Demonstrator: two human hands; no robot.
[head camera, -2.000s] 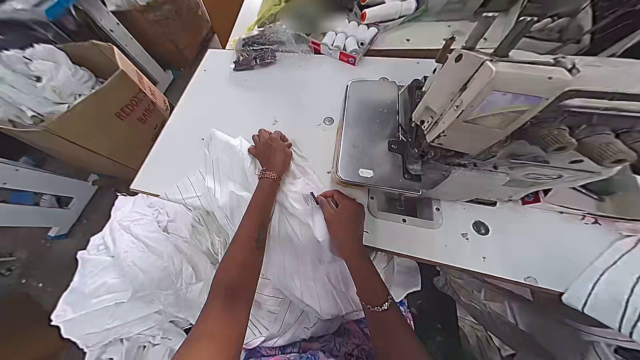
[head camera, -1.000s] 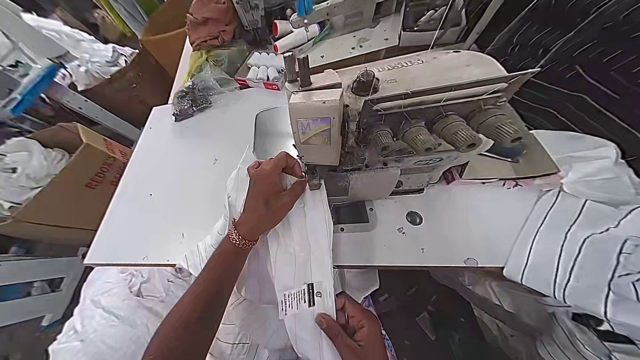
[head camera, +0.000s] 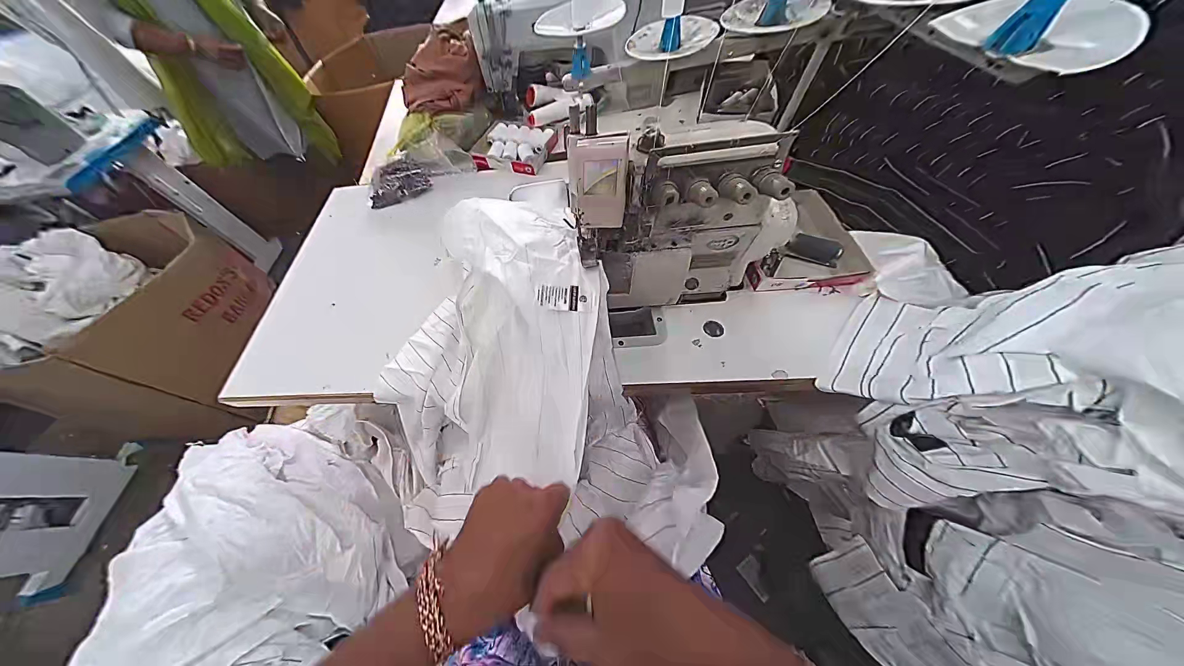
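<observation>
A white pinstriped garment (head camera: 523, 370) lies over the front edge of the sewing table, its seam edge at the needle area of an overlock sewing machine (head camera: 684, 222). A printed care label (head camera: 559, 297) shows on the fabric just left of the machine. Close together at the near end of the cloth, my left hand (head camera: 513, 532) and my right hand (head camera: 601, 587) have their fingers curled in. The left seems to pinch the garment's near edge. My right hand is blurred, and what its fingers hold is hidden.
White fabric (head camera: 268, 518) is heaped at lower left, beside a cardboard box (head camera: 148, 324) of cloth. Striped garments (head camera: 999, 398) hang at right. Thread spools (head camera: 520, 143) and a plastic bag (head camera: 402, 180) lie at the table's back. A person's hand (head camera: 217, 51) shows at upper left.
My left hand has moved from beside the needle area back toward my body, next to my right hand. The care label, near my right hand before, now lies close to the machine.
</observation>
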